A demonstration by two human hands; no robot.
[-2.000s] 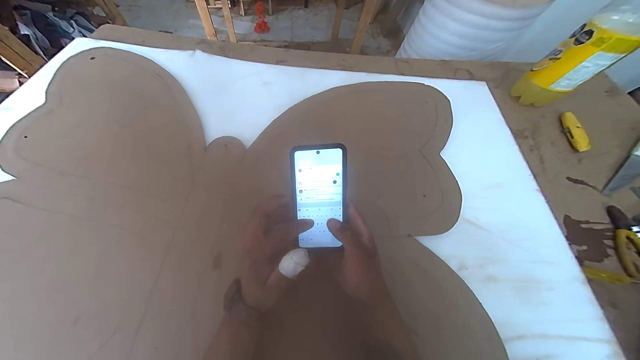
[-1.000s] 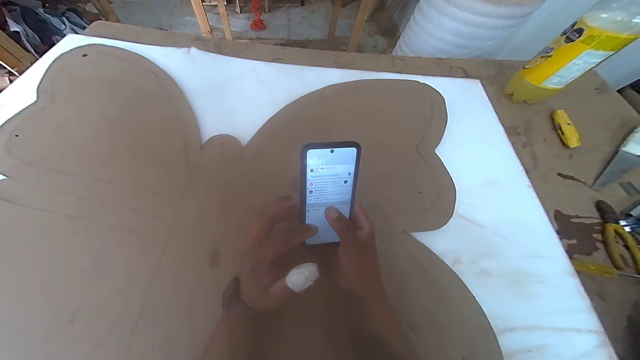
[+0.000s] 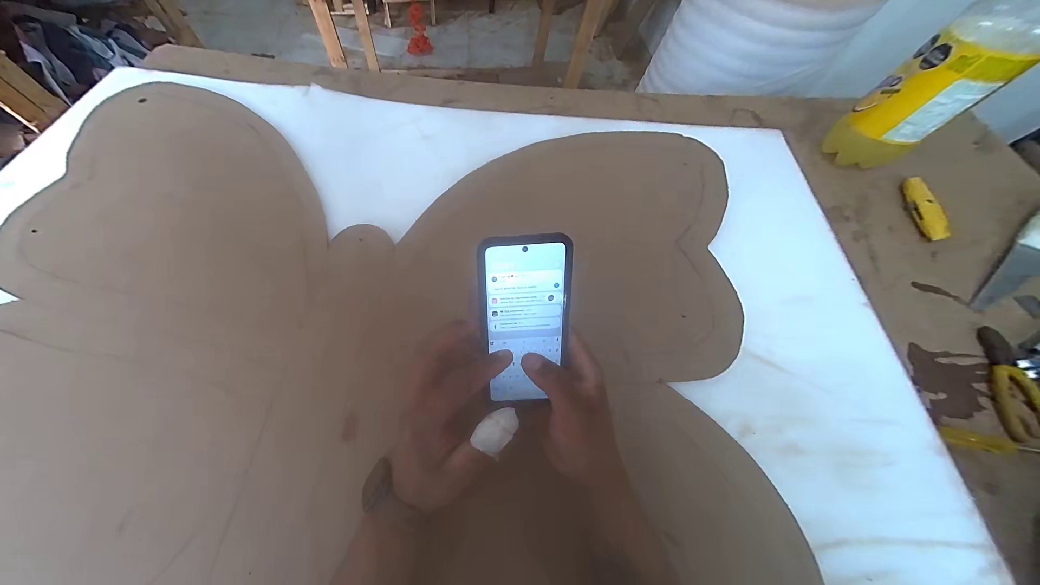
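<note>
A smartphone [image 3: 526,317] with a lit screen and an on-screen keyboard is held upright between my two hands. My left hand [image 3: 447,414] grips its lower left side, thumb over the keyboard; a white wrapping covers one fingertip and a dark band circles the wrist. On the phone's lower right side my right hand [image 3: 573,406] closes, its thumb also over the keyboard. Below them lies a large brown board cut with rounded lobes [image 3: 634,187], resting on a white sheet [image 3: 812,325].
On the brown table [image 3: 886,211] at the right are a bottle of yellow liquid [image 3: 926,89], a small yellow tool [image 3: 925,209], yellow-handled pliers [image 3: 1011,398] and a metal object [image 3: 1011,264]. A white roll [image 3: 747,41] and wooden legs [image 3: 585,41] are beyond the far edge.
My left thumb has moved up onto the keyboard's left part and my right thumb has shifted right. The phone stays in both hands; its screen looks brighter than a second ago.
</note>
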